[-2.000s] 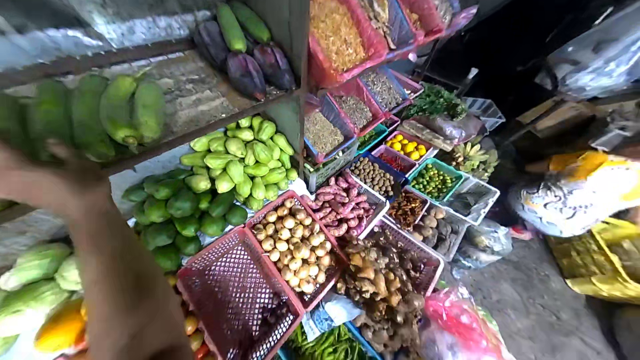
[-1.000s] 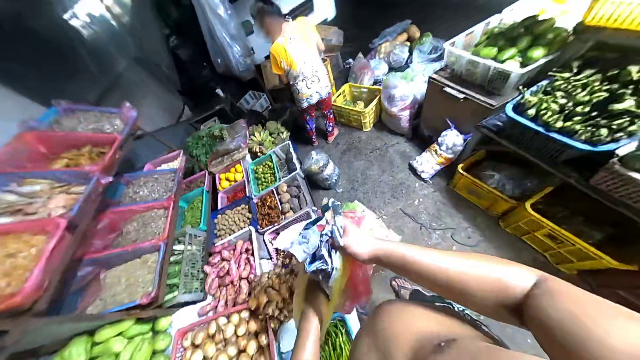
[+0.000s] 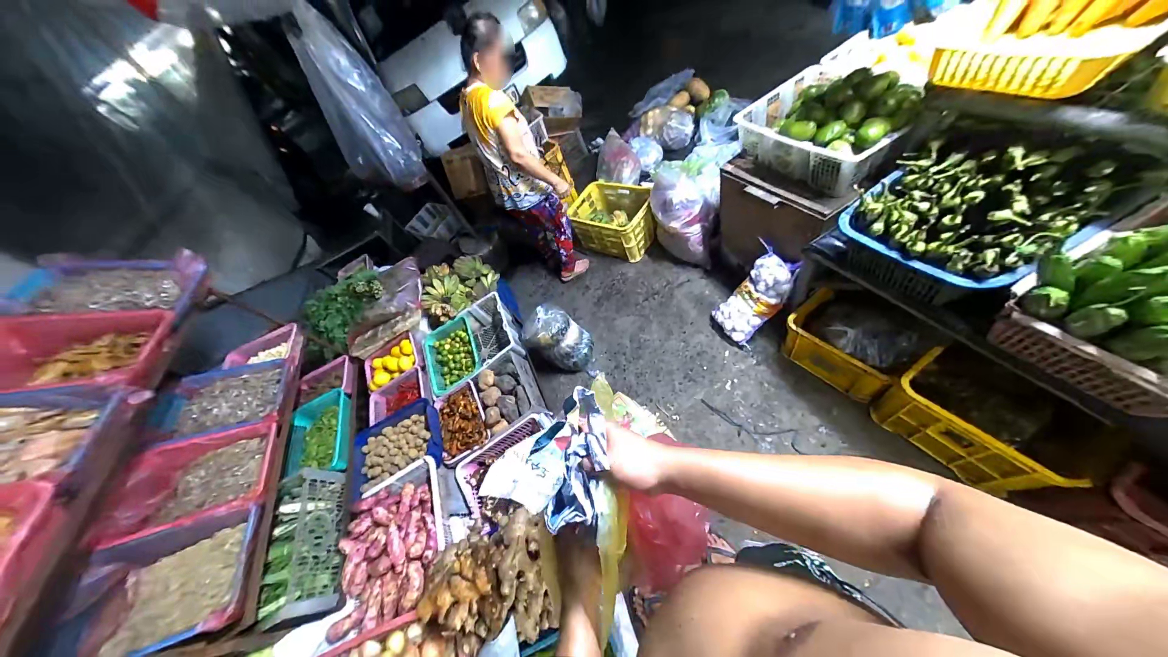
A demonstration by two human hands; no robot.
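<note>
My right hand (image 3: 634,456) is closed on the gathered top of a bundle of plastic bags (image 3: 584,452), white, blue and silvery, above the ginger. My left forearm rises from the bottom edge beside a yellowish translucent bag (image 3: 611,547); that hand is hidden behind or inside the bags. A red plastic bag (image 3: 666,534) hangs below my right wrist. Left of the bags lie ginger roots (image 3: 488,570) and pink-skinned sweet potatoes (image 3: 391,547).
Trays of dried goods (image 3: 178,575) stand at left. A person (image 3: 511,137) in a yellow top stands beyond, near a yellow crate (image 3: 613,224). A bag of garlic (image 3: 756,297) lies on the floor. At right, a blue basket of green vegetables (image 3: 976,219) sits above yellow crates (image 3: 967,429).
The view has swung right from the shelves. Two seconds ago my left hand was at the long green vegetables; now both arms are at the plastic bags. The person in yellow has turned and stands more upright.
</note>
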